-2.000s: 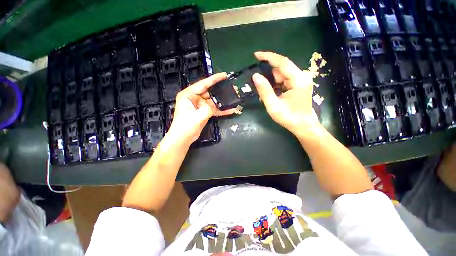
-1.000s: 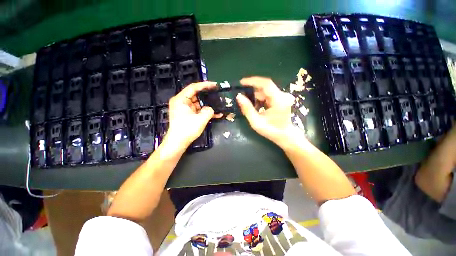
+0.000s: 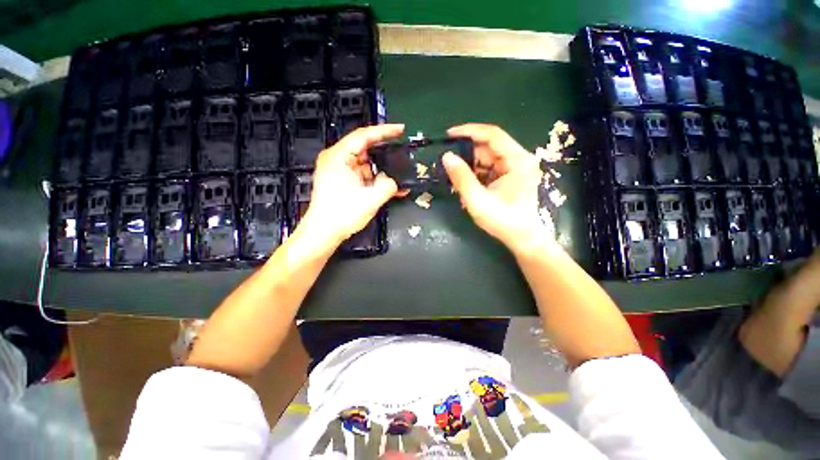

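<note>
A black oblong housing [image 3: 406, 164] is held level between my two hands above the green bench. My left hand [image 3: 352, 184] grips its left end with thumb and fingers. My right hand [image 3: 490, 180] grips its right end, with the thumb on the near face. The fingers hide both ends. Small pale pieces [image 3: 423, 199] lie on the bench just below the housing. A loose pile of pale pieces [image 3: 556, 144] lies to the right of my right hand.
A glossy black tray [image 3: 216, 260] with rows of housings stands at the left, another tray [image 3: 589, 180] at the right. A white cable [image 3: 41, 278] hangs by the left tray. A cardboard box [image 3: 117, 368] is under the bench. Another person's arm [image 3: 780, 314] is at the far right.
The housing has gone from tilted to level between my hands, and my right hand has come lower and closer to my left. The view has also shifted.
</note>
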